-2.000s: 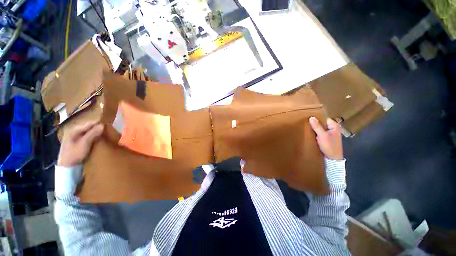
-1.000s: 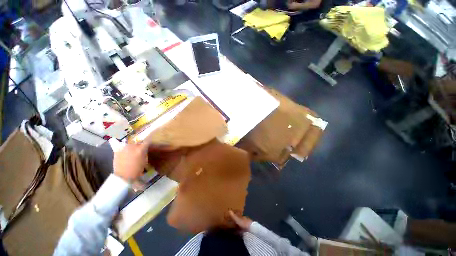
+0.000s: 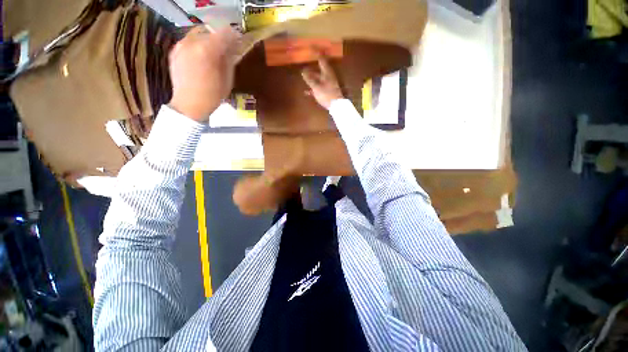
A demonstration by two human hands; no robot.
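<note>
A brown cut panel [image 3: 295,110] lies over the white machine table at the top centre, its far part lifted and curled, its near end hanging over the front edge. An orange patch [image 3: 289,52] shows on it below the curled part. My left hand [image 3: 203,72] is at the panel's left edge, fingers closed on it, slightly blurred. My right hand [image 3: 322,81] rests on the panel by the patch, fingers spread and holding nothing. A clamp plate with yellow tape and black writing [image 3: 296,12] shows behind the panel.
A stack of brown panels [image 3: 76,96] fills the upper left, with a white piece [image 3: 120,134] at its edge. More brown panels [image 3: 468,196] lie below the table's right front edge. The white table [image 3: 454,103] extends right. Yellow fabric [image 3: 607,17] shows far right.
The panel has moved from in front of my body onto the machine table. My right hand has let go of its near edge and moved up by the patch. The view has turned left and down.
</note>
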